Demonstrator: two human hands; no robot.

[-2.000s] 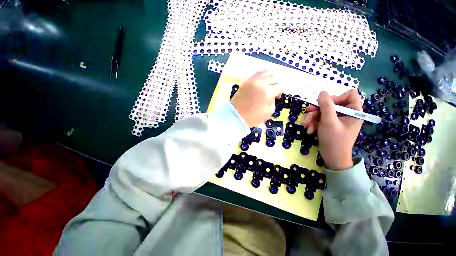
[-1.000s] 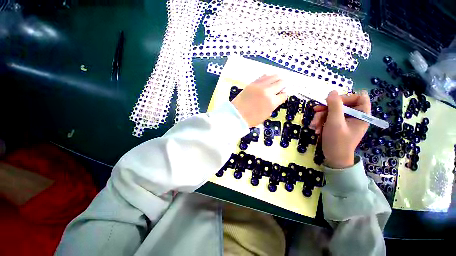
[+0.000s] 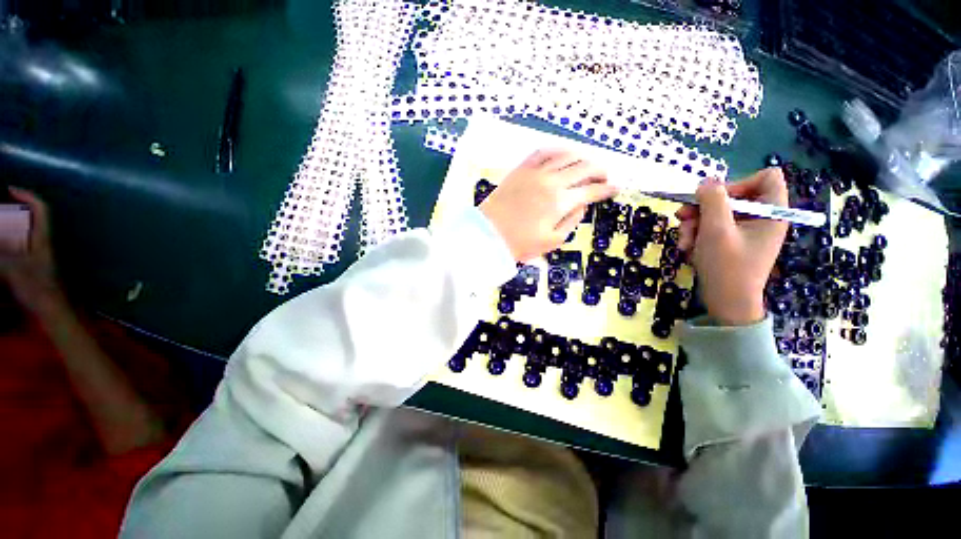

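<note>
My right hand point(image 3: 738, 242) holds slim silver-white tweezers point(image 3: 775, 212) like a pen, their tip pointing left toward my left hand. My left hand point(image 3: 543, 205) rests at the upper part of the pale yellow work sheet point(image 3: 559, 411), fingertips near the tweezers' tip. Whether it holds anything is hidden under the fingers. Black housings point(image 3: 569, 363) stand in rows on the sheet. A white strip point(image 3: 527, 142) lies along the sheet's top edge.
Punched white strips point(image 3: 590, 68) lie beyond the sheet, with more point(image 3: 342, 158) at left. Spare tweezers point(image 3: 230, 121) lie further left. Loose black parts point(image 3: 806, 263), a second sheet point(image 3: 890, 316) and a clear bag point(image 3: 927, 137) are at right. Another person's arm point(image 3: 74, 337) is at far left.
The tweezers have turned from slanting down to the right to nearly level, and their tip has moved left to my left fingertips. Another person's hand and forearm have come up at far left.
</note>
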